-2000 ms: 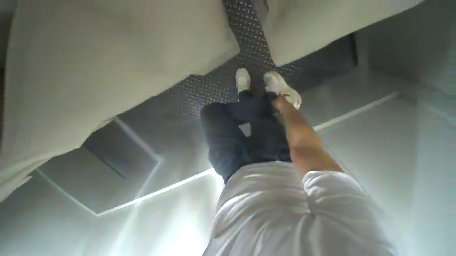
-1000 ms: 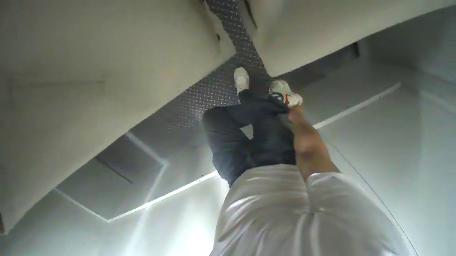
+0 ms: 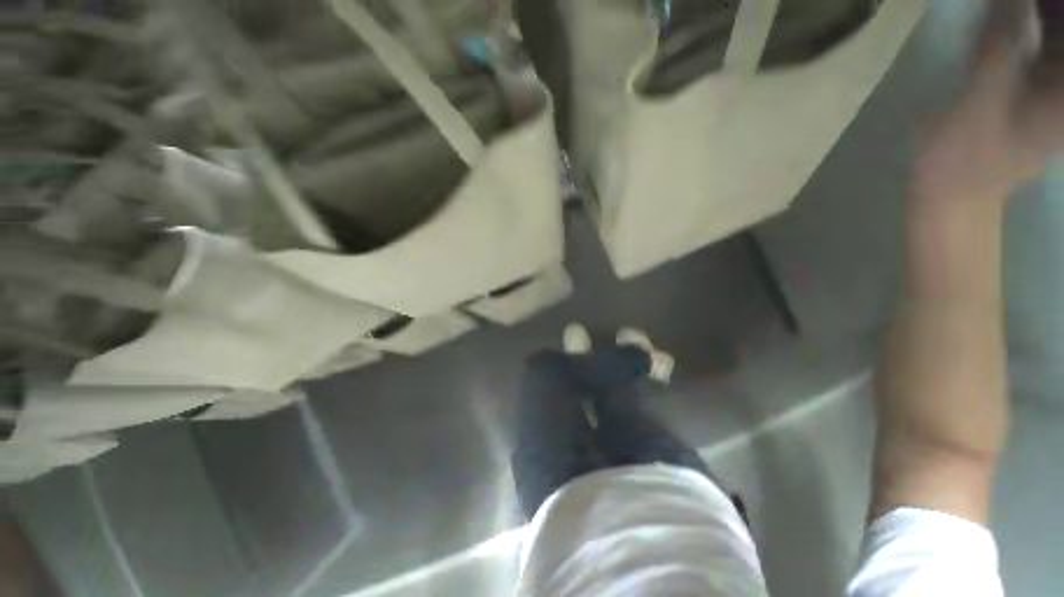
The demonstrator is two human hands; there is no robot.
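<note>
Cream tote bags (image 3: 432,233) hang in close rows at the upper left, with their brown-grey insides open towards me and long pale straps running up from them. Another cream bag (image 3: 700,163) hangs at the top centre, past a narrow gap. My right hand (image 3: 986,117) is raised at the upper right, blurred and partly cut off by the edge; whether it grips anything is unclear. My right forearm runs up the right side, apart from the bags. My left hand is not in view.
Below the bags is a dark floor (image 3: 653,297) with my light shoes (image 3: 636,350) on it. Pale grey wall panels (image 3: 817,490) with bright seam lines surround the floor at the left, bottom and right. A blurred brownish patch is at the lower left corner.
My right arm has risen from near my legs to the upper right. The view has shifted, so the open bag mouths and straps now show where plain cream sides were.
</note>
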